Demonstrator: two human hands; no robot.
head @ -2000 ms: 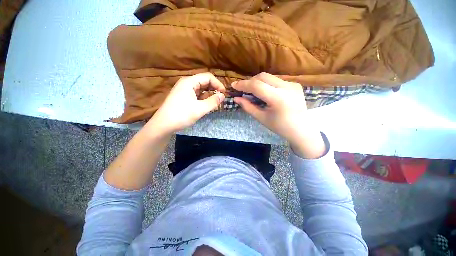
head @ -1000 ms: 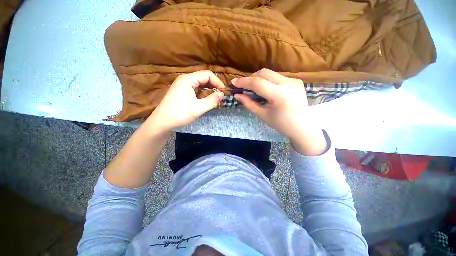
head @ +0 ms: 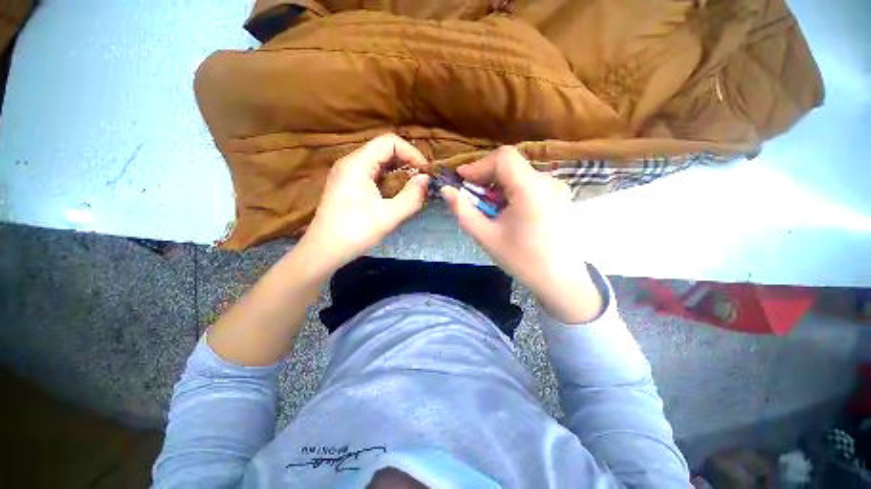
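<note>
A tan-brown padded jacket (head: 497, 86) lies across the table. Its near edge shows a beige, black and white check lining (head: 621, 172). My left hand (head: 368, 196) pinches the jacket's near edge between thumb and index finger, where a small pale zip (head: 403, 171) shows. My right hand (head: 511, 210) holds thread snips (head: 482, 200) with dark blades and a blue, white and pink body. The blades point left and lie right beside my left fingertips. Any thread between them is too fine to see.
The jacket lies on a white-topped table (head: 105, 134) whose near edge runs just below my hands. A red item (head: 754, 310) is below the table edge at the right. Mixed objects, too blurred to name, lie on the speckled grey floor (head: 124, 315) side at the far lower right.
My right hand has turned and shifted slightly, so the blue and pink body of the snips now shows. The jacket's left near corner has moved slightly down. My left hand keeps its pinch.
</note>
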